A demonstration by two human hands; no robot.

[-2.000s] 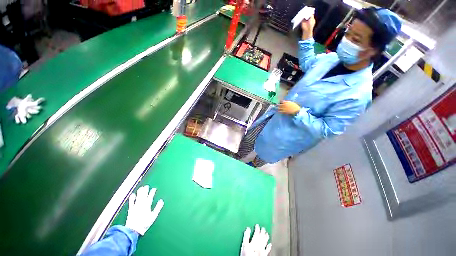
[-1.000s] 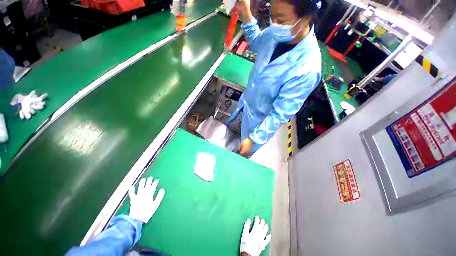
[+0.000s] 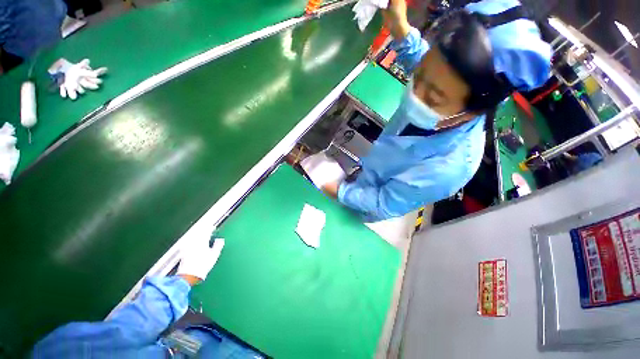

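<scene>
A green-topped side table (image 3: 281, 294) lies in front of me, beside the conveyor. A small white folded cloth (image 3: 310, 225) lies flat on its mat, with no hand touching it. My left hand (image 3: 201, 256), in a white glove, is at the table's left edge by the conveyor rail. Its fingers are partly hidden or blend into the white rail, so I cannot tell whether it holds anything. My right hand is not in view.
A person in a light blue smock (image 3: 421, 165) leans over the table's far side, one raised hand holding something white (image 3: 368, 11). White gloves (image 3: 76, 77) lie across the conveyor belt (image 3: 175, 168). A grey cabinet (image 3: 449, 280) stands at the right.
The view has shifted. My right hand has left the picture. My left hand has gone from spread on the mat to the rail edge. The other person has leaned down closer to the table.
</scene>
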